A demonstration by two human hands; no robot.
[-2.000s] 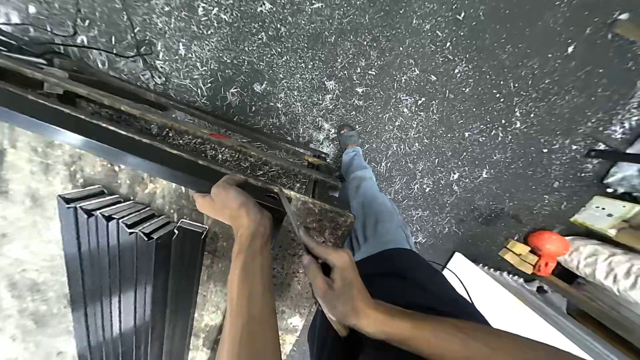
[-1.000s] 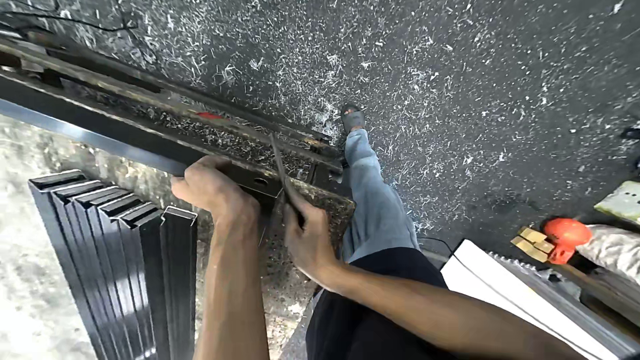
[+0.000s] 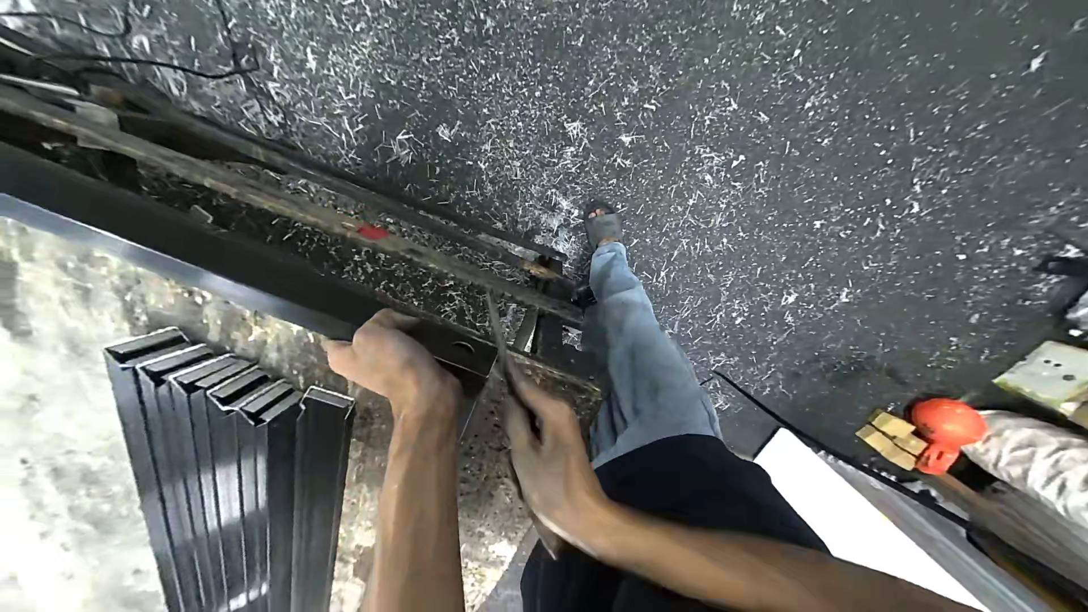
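My left hand [image 3: 395,357] is closed around a long dark metal profile [image 3: 212,259] near its end, where a hole shows. The profile runs from the upper left over a worn workbench [image 3: 425,527]. In my right hand [image 3: 548,442] is a flat metal file [image 3: 501,340], its blade against or very close to the profile's cut end; exact contact cannot be told. The handle is mostly hidden by the fingers. Left of my left forearm lie several dark metal profiles [image 3: 229,476] side by side on the bench.
Metal rails [image 3: 280,200] run along the bench's far side, with a red mark on one. Metal shavings cover the floor [image 3: 722,153]. A black cable [image 3: 170,64] lies upper left. At the right are an orange object [image 3: 948,422], small yellowish blocks [image 3: 891,439] and a white panel [image 3: 867,518].
The file and my right hand have shifted and tilted against the profile's end between frames. My left hand keeps its hold on the profile.
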